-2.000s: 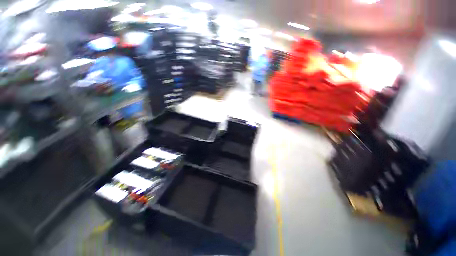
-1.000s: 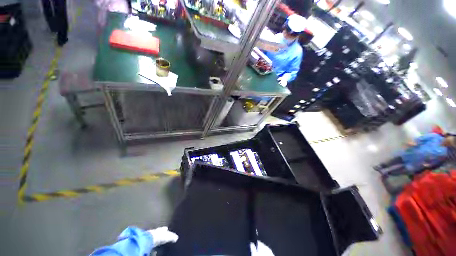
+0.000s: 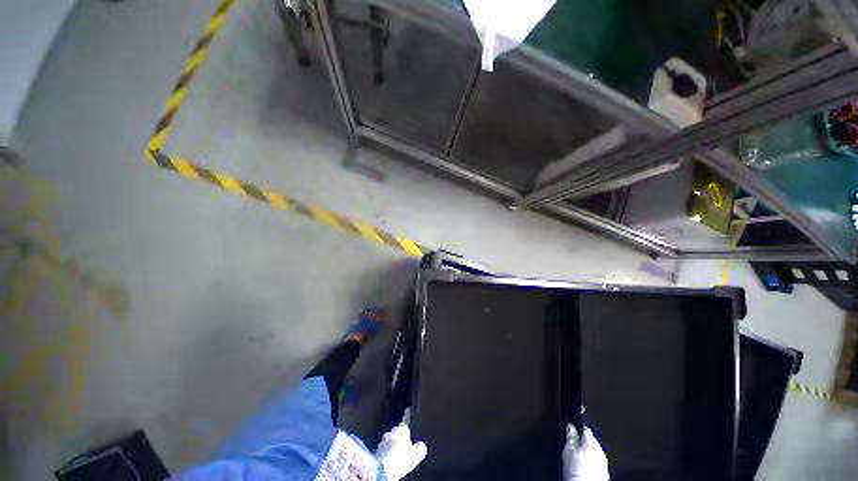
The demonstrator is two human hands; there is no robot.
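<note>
A large black divided tote lies before me, its two compartments showing bare dark floors. It sits over another black tote that shows at its right side. My left hand, in a white knit glove below a blue sleeve, grips the tote's left wall. My right hand, also white-gloved, holds the middle divider near the bottom edge of the picture; its wrist is cut off.
A metal-framed workbench with a green mat stands beyond the tote. White paper hangs over its edge. Yellow-black floor tape runs to the tote's corner. A small black box is at lower left. My shoe shows beside the tote.
My view has turned down and closer to the tote. My left hand has come onto the tote's left wall and my right hand onto the divider. The boards in the tote behind are now hidden.
</note>
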